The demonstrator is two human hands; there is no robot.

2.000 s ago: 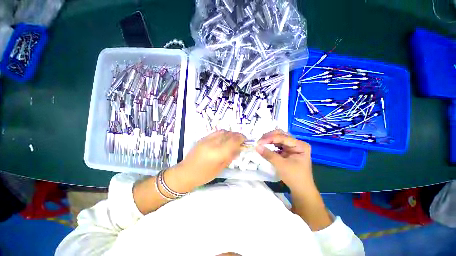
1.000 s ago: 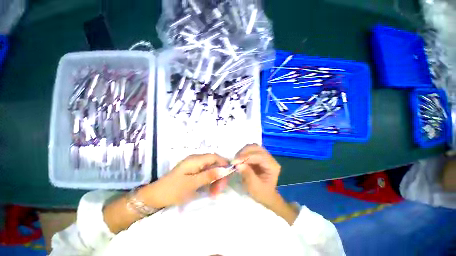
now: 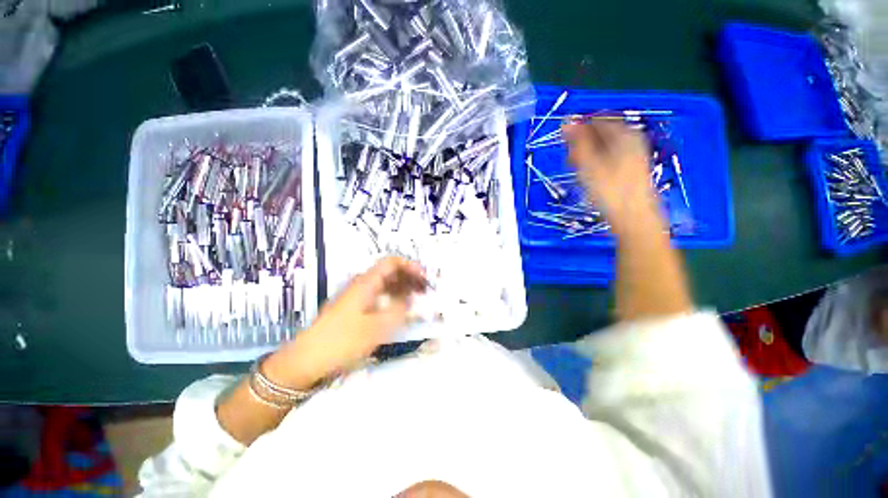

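My right hand (image 3: 615, 170) is blurred and reaches over the blue tray (image 3: 722, 185), above the loose thin rod pieces (image 3: 555, 185). I cannot tell whether it grips one. My left hand (image 3: 375, 306) is over the near left part of the white middle bin (image 3: 516, 282), fingers curled and blurred; its fingertips are unclear. The middle bin holds silver tubes (image 3: 448, 199) and, at its near end, small white parts (image 3: 462, 292). The left bin (image 3: 141, 243) holds finished pieces (image 3: 234, 233), with a neat row at the near end.
A clear bag of silver tubes (image 3: 419, 58) lies at the middle bin's far end. A dark flat object (image 3: 201, 76) lies behind the left bin. Blue trays stand at the far right (image 3: 779, 83) and far left edge (image 3: 12, 146). Red stools (image 3: 771, 342) show below the bench.
My hands were together at the near edge of the middle bin, working on a thin piece. Now they are apart: my right hand has moved over the blue tray, and my left has moved slightly up.
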